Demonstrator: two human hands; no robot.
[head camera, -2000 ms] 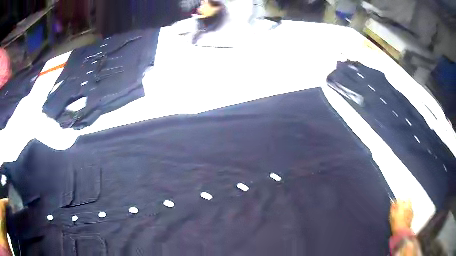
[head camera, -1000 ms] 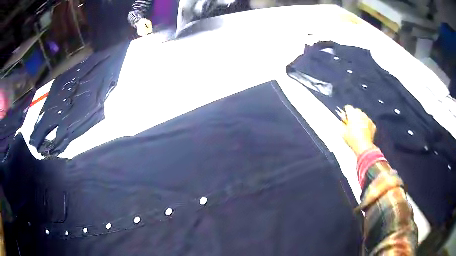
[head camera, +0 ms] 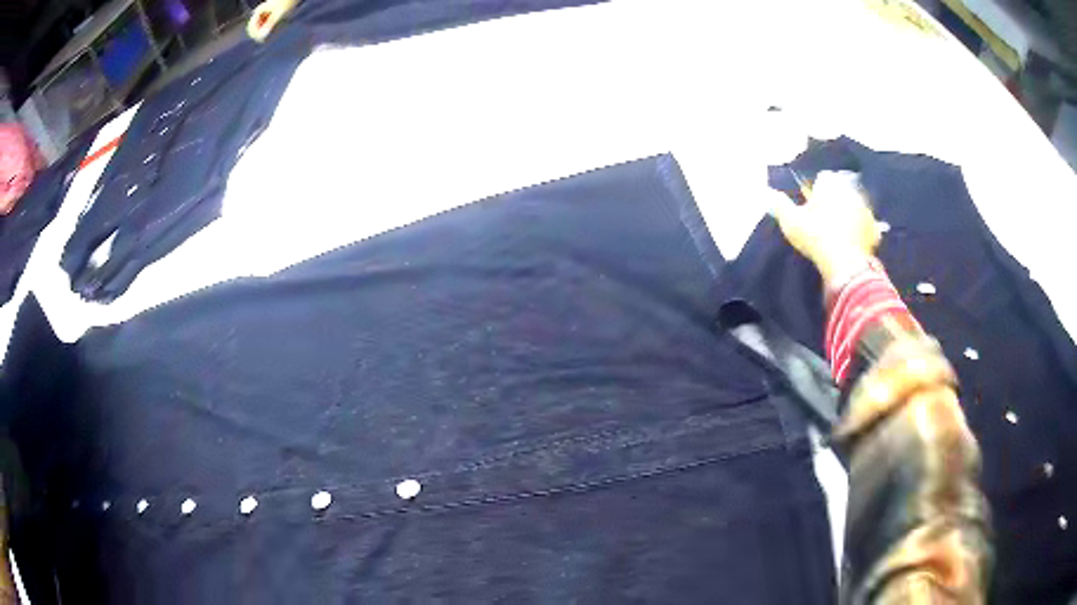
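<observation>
A dark denim dress (head camera: 472, 331) lies spread in front of me, its row of silver-white shank buttons (head camera: 321, 501) and stitched placket running towards the hem at the right. A second dark dress (head camera: 957, 473) lies to the right, its near edge against the first dress's hem. My right hand (head camera: 833, 219) is on the neck end of this second dress; a small thin glint, perhaps thread snips, shows at its fingers. The hand is blurred and whether it grips the cloth is unclear. My left hand cannot be made out; only a sliver shows at the lower left edge.
Another dark dress (head camera: 177, 142) lies at the upper left on the white table (head camera: 496, 118), beside an orange-red strip. Another person's hand (head camera: 269, 18) is at the top left. Something pink (head camera: 14, 166) shows at the left edge. Dark cloth lies along the table's far edge.
My right hand has moved from the first dress's hem to the second dress's neck end. The second dress now lies nearer, against the hem. Dark cloth has appeared along the far edge.
</observation>
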